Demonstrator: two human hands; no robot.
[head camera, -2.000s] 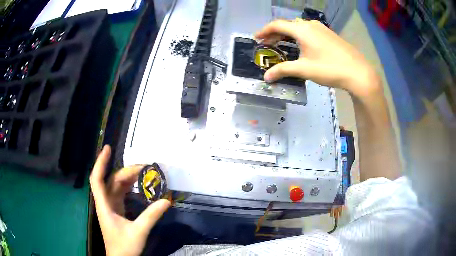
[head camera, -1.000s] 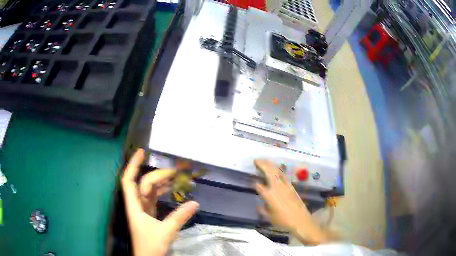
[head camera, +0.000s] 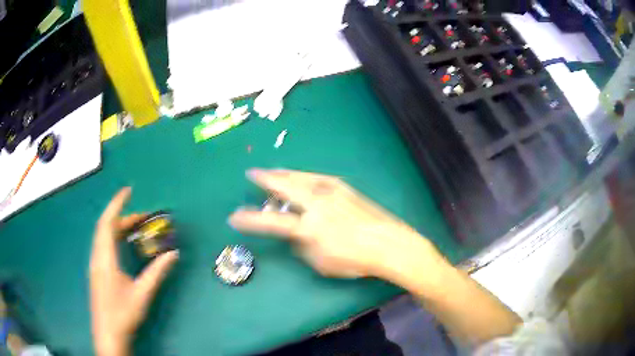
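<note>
My left hand (head camera: 125, 278) holds a round module (head camera: 154, 235) with a yellow-gold centre between thumb and fingers, above the green mat (head camera: 334, 132). A silvery round module (head camera: 234, 265) lies on the mat between my hands. My right hand (head camera: 327, 226) is over the mat, blurred, with thumb and fingers apart. A second small silvery part (head camera: 276, 204) shows between its fingertips; whether the fingers touch it cannot be told.
A black foam tray (head camera: 411, 132) with parts in several pockets stands at the right. White sheets (head camera: 237, 49) lie at the back, with a lime-green strip (head camera: 221, 125) and white scraps near them. A yellow upright (head camera: 122, 59) stands at the back left. Another disc (head camera: 48, 147) lies at the left.
The view has turned left from the white machine to the green mat. My right hand has gone from the machine's front edge to the mat. My left hand still holds its module.
</note>
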